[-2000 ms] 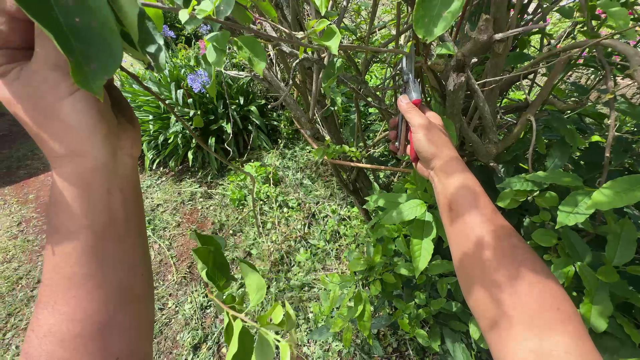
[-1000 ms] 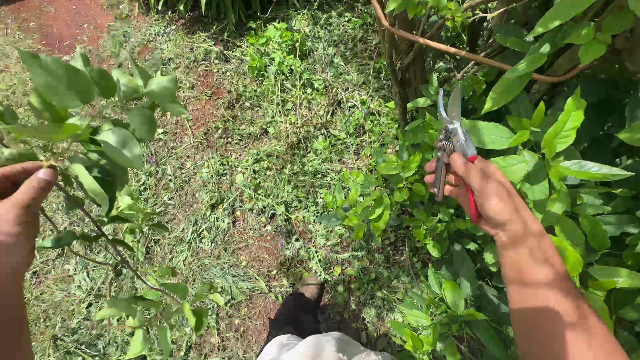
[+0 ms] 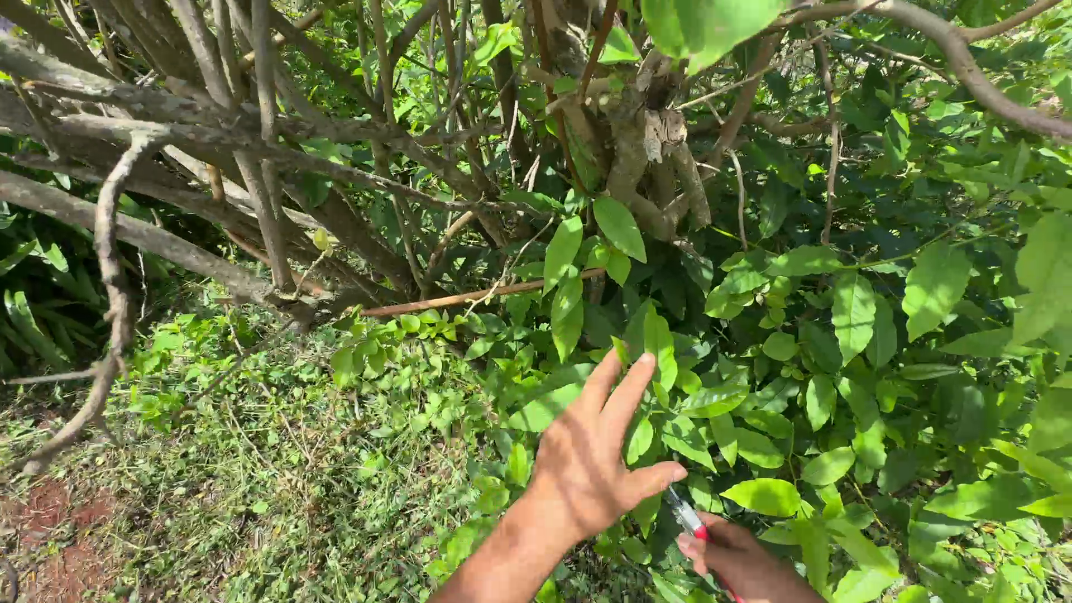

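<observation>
My left hand (image 3: 590,465) reaches out at the lower middle, fingers spread, with its fingertips at the green leaves (image 3: 659,343) of a shrub and nothing seen in its grip. Just right of it and lower, my right hand (image 3: 729,553) is closed around red-handled pruning shears (image 3: 688,512). The metal blades of the shears point up and left, partly behind my left thumb; whether they are apart cannot be told. Above both hands stands the shrub's thick woody base (image 3: 641,167) with a broken or cut stub.
Bare grey branches (image 3: 209,142) cross the upper left, and one crooked branch (image 3: 113,276) hangs down at the far left. A thin brown stem (image 3: 469,297) lies across the middle. Dense foliage fills the right side; cut greenery (image 3: 335,494) covers the ground at lower left.
My left hand no longer holds the leafy branch it held one second ago and has moved right to the shrub's leaves. The shears remain in my right hand. The view has shifted considerably.
</observation>
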